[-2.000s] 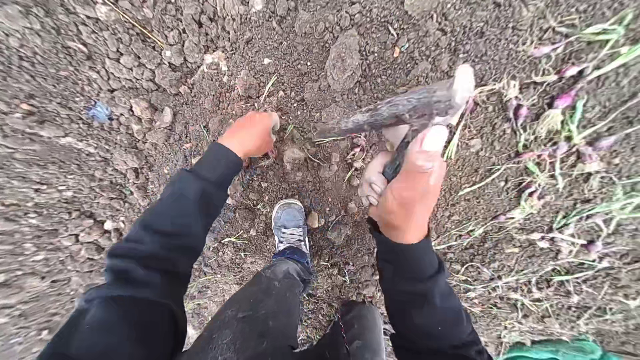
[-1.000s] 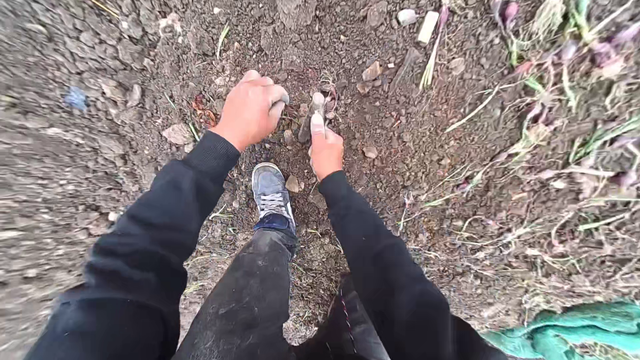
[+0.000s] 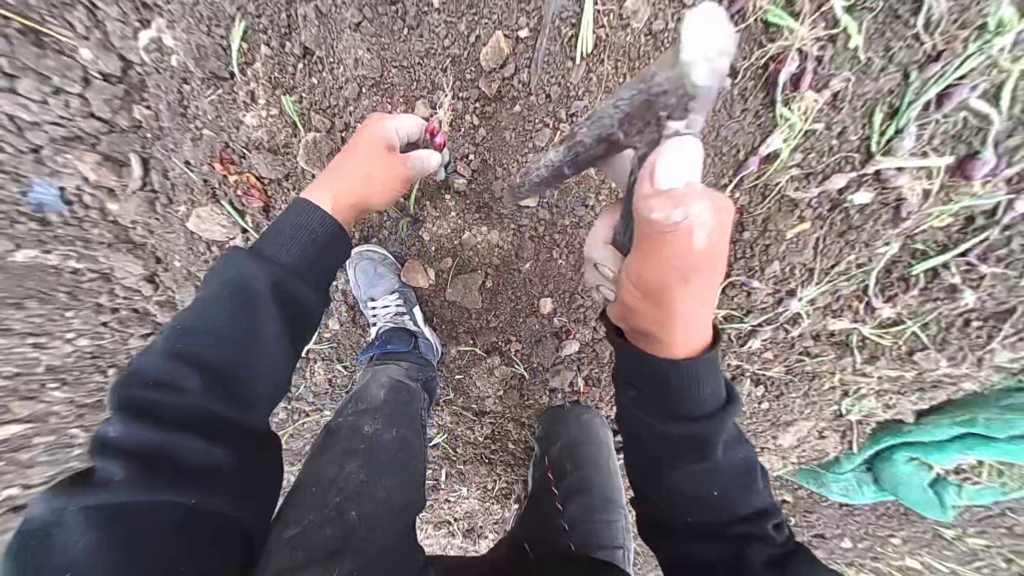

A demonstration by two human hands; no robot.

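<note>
My left hand [image 3: 380, 164] pinches small red onion bulbs [image 3: 435, 134] with thin roots between thumb and fingers, low over the soil, above and left of my shoe. In my right hand [image 3: 668, 240] is the handle of a hand hoe [image 3: 612, 120], gripped in closed fingers. Its dark, soil-caked blade points down and left toward the ground between my hands, and its pale rounded end is at the upper right. The fingers hide most of the handle.
Pulled red onions with green tops [image 3: 976, 164] lie scattered on the soil at the right. Green mesh fabric [image 3: 904, 472] lies at the lower right. Stones [image 3: 496, 50] and clods cover the ground around my shoe [image 3: 384, 292]. A blue scrap [image 3: 46, 197] lies far left.
Since one second ago, my right hand has moved right and the hoe shows clearly again. Red bulbs now show at my left fingertips.
</note>
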